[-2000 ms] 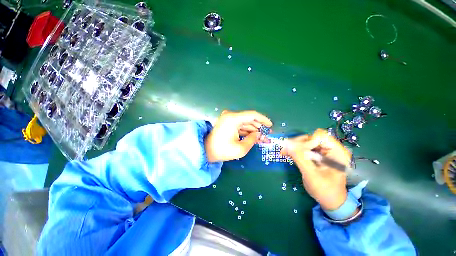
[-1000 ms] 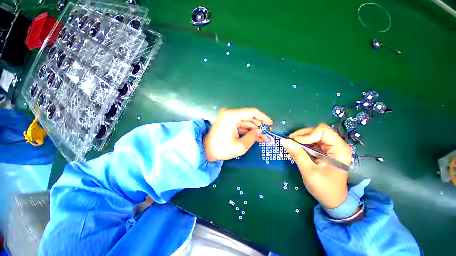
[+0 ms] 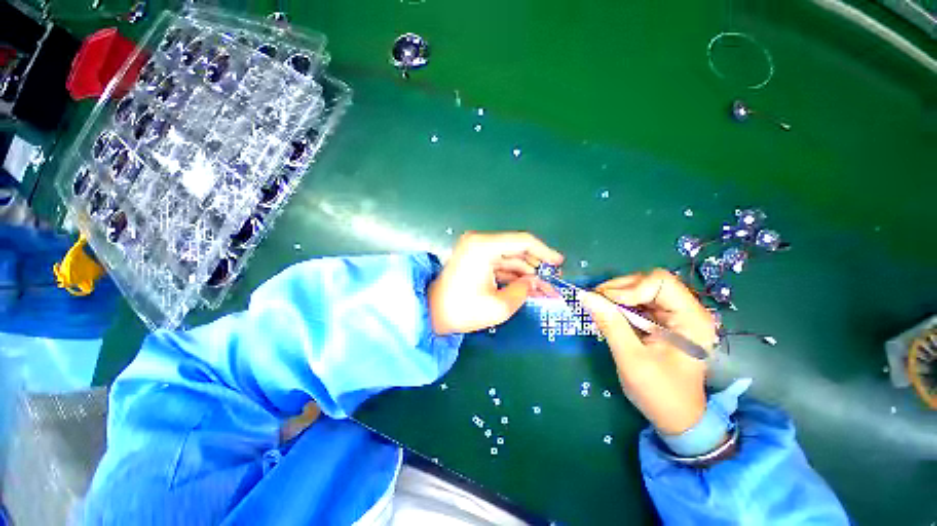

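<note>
My left hand [image 3: 491,279] holds a small round module [image 3: 548,272] between thumb and fingertips, near the centre. My right hand [image 3: 663,344] holds slim silver tweezers [image 3: 635,318] like a pen. Their tip is at the module; whether they grip a pad there is too small to tell. The pad sheet [image 3: 563,321], blue with a grid of white squares, lies on the mat below the fingertips. Several small round modules with dark leads [image 3: 734,259] lie in a cluster to the right of my right hand.
A clear blister tray [image 3: 195,170] with round units stands at the left, with a red container [image 3: 100,64] and yellow item [image 3: 78,267] beside it. A round unit [image 3: 409,51] lies at the top. Loose white pads [image 3: 493,421] dot the mat. A ribbed roll [image 3: 923,365] sits far right.
The tweezers, blurred and away from the module two seconds ago, came to the module one second ago and are still there. My left hand keeps its hold. The view has shifted slightly.
</note>
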